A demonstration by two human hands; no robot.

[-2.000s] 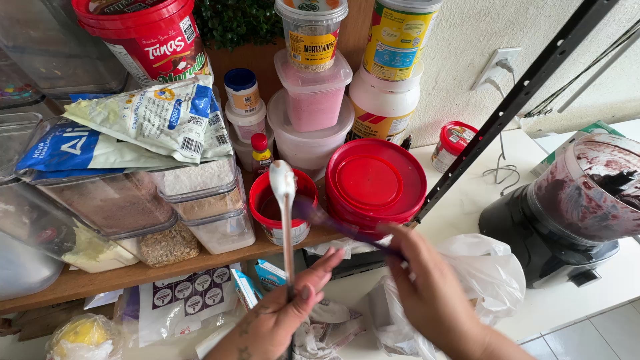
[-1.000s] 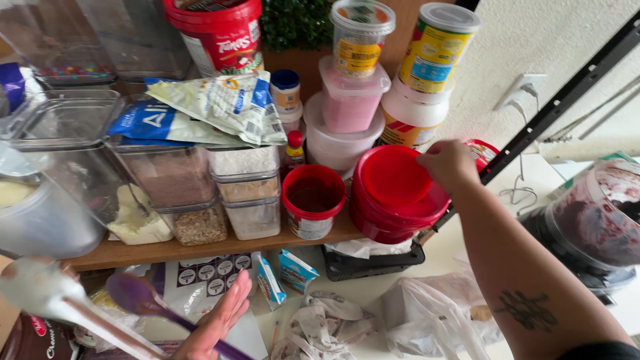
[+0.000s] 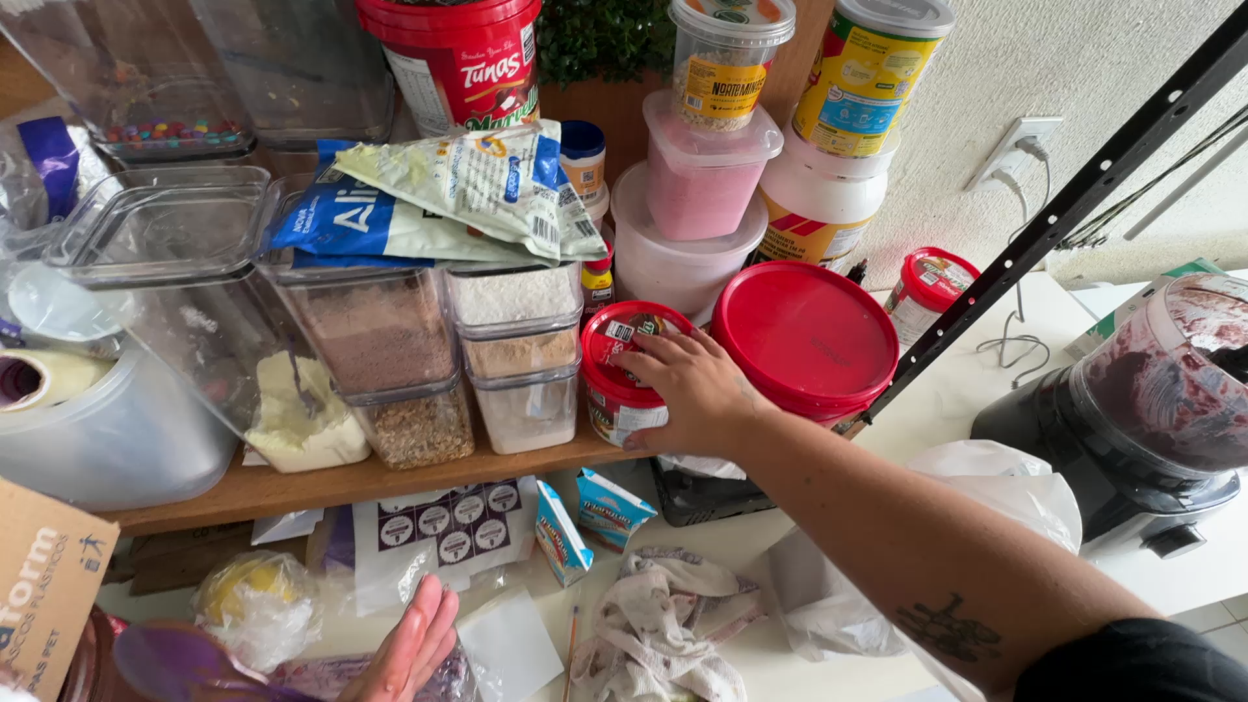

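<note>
My right hand (image 3: 697,390) rests with spread fingers on the lid of a small red plastic tub (image 3: 629,385) at the shelf's front edge. Beside that tub is a larger red-lidded round tub (image 3: 807,336). Low in the view is my left hand (image 3: 409,643), partly cut off by the bottom edge, fingers extended. A purple spoon (image 3: 185,663) lies just left of it; its handle runs toward the hand, but whether the hand grips it is hidden.
The wooden shelf (image 3: 292,485) bears clear containers of powders (image 3: 370,331), bags and stacked tubs. Below are a crumpled cloth (image 3: 668,624), small blue cartons (image 3: 609,512) and a plastic bag. A black metal upright (image 3: 1063,195) stands before a food processor (image 3: 1111,439) at right.
My right hand has moved left from the large red tub's lid to the small red tub, which stood without its lid earlier and now has it on. The silvery utensil near my left hand is out of view.
</note>
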